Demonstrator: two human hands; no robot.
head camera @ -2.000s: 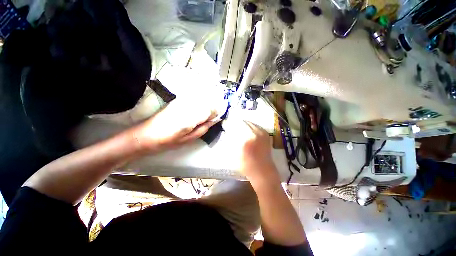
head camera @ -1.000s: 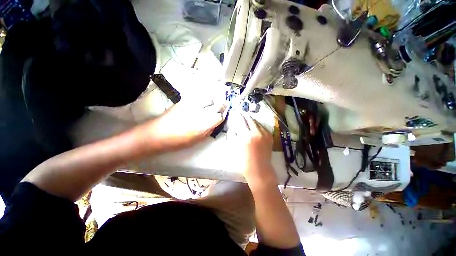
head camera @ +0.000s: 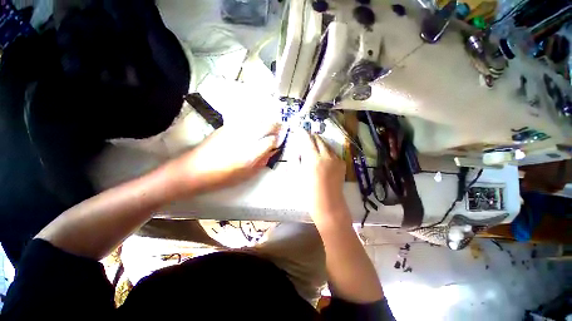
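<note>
A narrow black strip (head camera: 278,153) lies at the needle area of the cream sewing machine (head camera: 407,81). The presser foot (head camera: 290,115) is lit brightly just beyond my fingertips. My left hand (head camera: 241,150) lies flat, with its fingertips on the strip's left edge. My right hand (head camera: 323,166) rests just right of the strip, fingers pointing toward the needle; glare hides whether it touches cloth. White cloth or padding (head camera: 219,69) lies behind my left hand, with another dark piece (head camera: 204,110) on it. The dark garment (head camera: 100,75) is heaped at the left.
Scissors (head camera: 381,182), dark straps (head camera: 411,200) and a flat tan strip (head camera: 349,135) lie right of the needle. A clear plastic box (head camera: 244,10) stands behind. The table's front edge (head camera: 251,216) runs before my lap. Scraps lie on the floor at right.
Less of the black strip shows beside my left fingers than two seconds ago. My right fingers have shifted slightly and look straighter. The camera view has moved slightly.
</note>
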